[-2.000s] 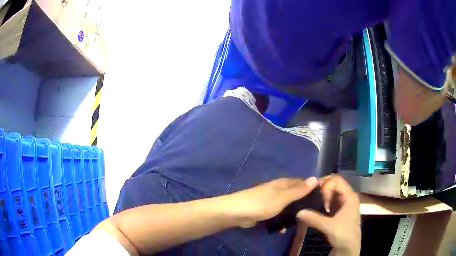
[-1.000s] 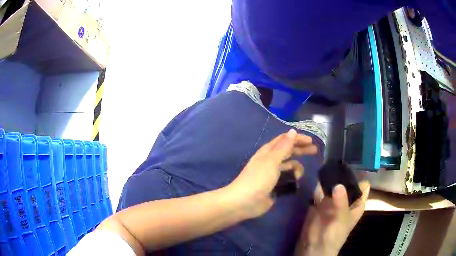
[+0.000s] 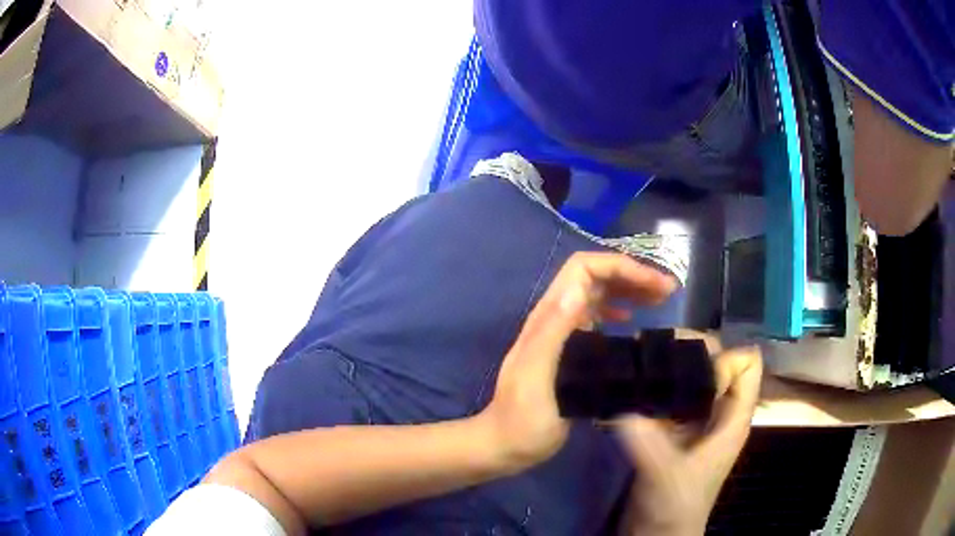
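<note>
Two dark blocks, seemingly black moulded units (image 3: 636, 375), are end to end between my hands over the dark-blue-clothed lap. They touch or overlap; whether they are joined cannot be told. My left hand (image 3: 550, 361) comes from the lower left and holds the left end against its palm, with its upper fingers curled above the units. My right hand (image 3: 691, 445) is below and right, slightly blurred, and grips the right end between thumb and fingers. Detail on the units is too dark to read.
An open carton (image 3: 901, 487) with dark contents is at lower right. Above it are a teal-edged tray (image 3: 785, 199) and the worn bench edge (image 3: 867, 304). A person's blue sleeve (image 3: 890, 58) and forearm reach over the bench. Blue crates (image 3: 115, 408) stand at left.
The dark units, apart in separate hands one second ago, are now together between both hands. The co-worker's forearm has come back into view over the bench at right.
</note>
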